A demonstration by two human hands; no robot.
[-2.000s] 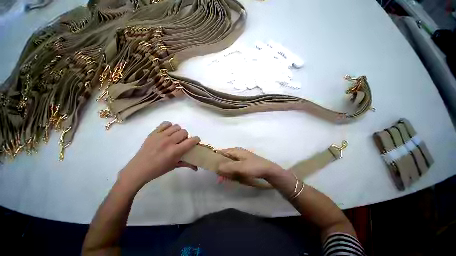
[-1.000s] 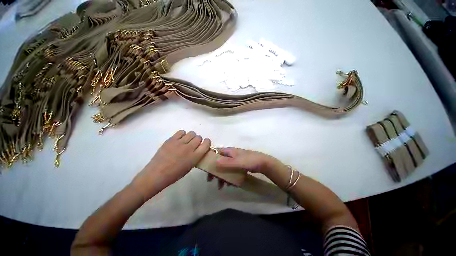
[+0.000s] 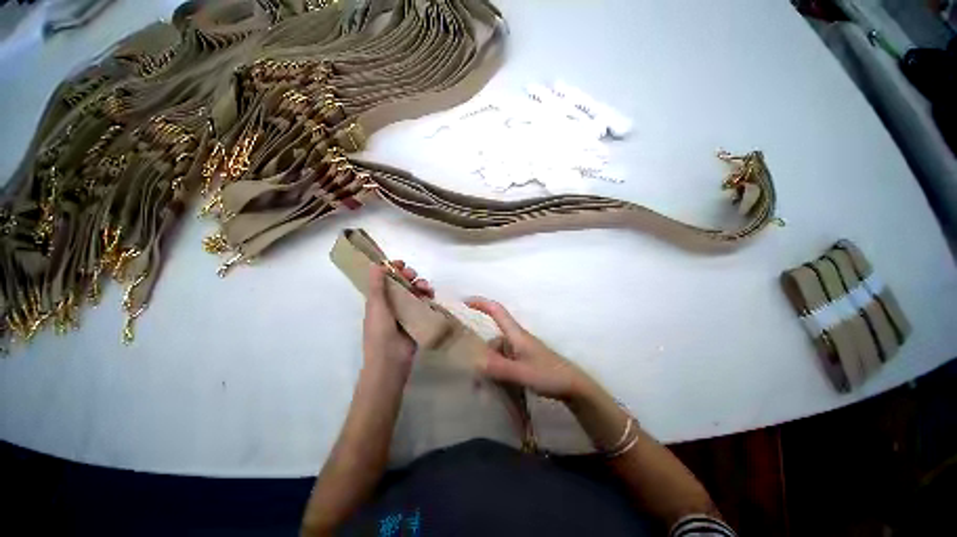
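Observation:
A tan webbing strap (image 3: 422, 320) is partly folded between my hands, near the table's front edge. My left hand (image 3: 394, 313) grips the folded part, whose looped end sticks out beyond my fingers to the upper left. My right hand (image 3: 522, 355) holds the strap further right, thumb on top, forefinger raised. The strap's loose end hangs below my right hand toward my body, with a small gold hook (image 3: 530, 446) at its end. The fingers under the strap are partly hidden.
A large heap of tan straps with gold hooks (image 3: 252, 115) lies upper left. Several straps (image 3: 546, 213) curve from it to the right. White paper bands (image 3: 546, 136) lie beyond my hands. Finished banded straps (image 3: 846, 315) sit at the right edge of the white table (image 3: 672, 409).
The strap's folded part has turned and its looped end now points away from me. My left hand has turned upright and moved nearer my right hand. The loose end has swung toward my body.

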